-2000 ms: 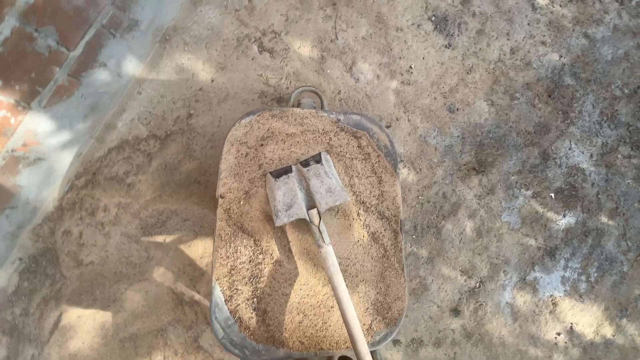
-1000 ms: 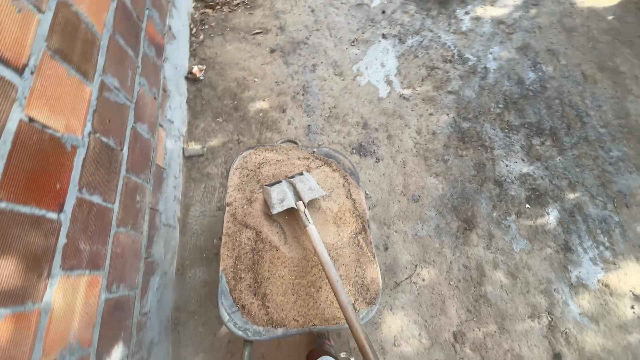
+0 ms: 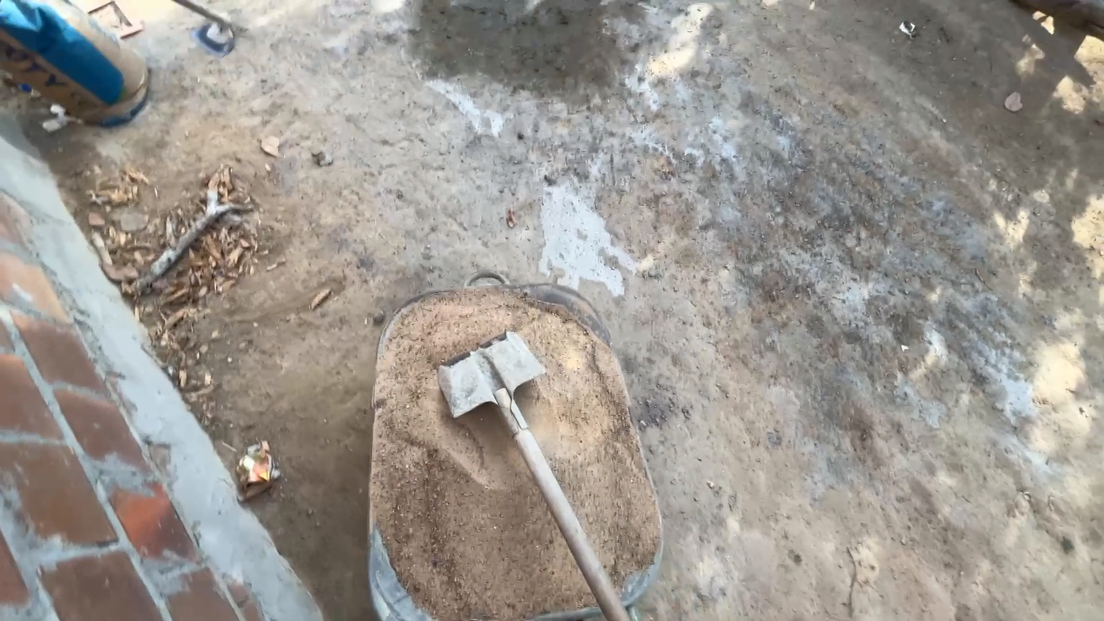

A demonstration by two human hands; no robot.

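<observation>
Neither my left hand nor my right hand shows in the head view. At the lower middle is a wheelbarrow tray (image 3: 651, 517) filled with brown sand (image 3: 509, 535). A shovel lies face down on the sand, its grey metal blade (image 3: 492, 373) toward the far end. The shovel's wooden handle (image 3: 565, 517) slants down to the right, across the tray's near rim and out of the frame. What holds the wheelbarrow is hidden below the frame.
A brick wall (image 3: 65, 483) with a mortar edge (image 3: 194, 466) runs along the left. Beyond it lie a stick (image 3: 185, 246) among wood chips and a crumpled wrapper (image 3: 257, 470). A blue and brown bag (image 3: 82, 65) stands at the far left. Wet ground (image 3: 517, 43) lies ahead.
The view has shifted a lot, and the wheelbarrow has moved forward along the brick wall. The bag and the wood chips have come into sight. The shovel still lies on the sand.
</observation>
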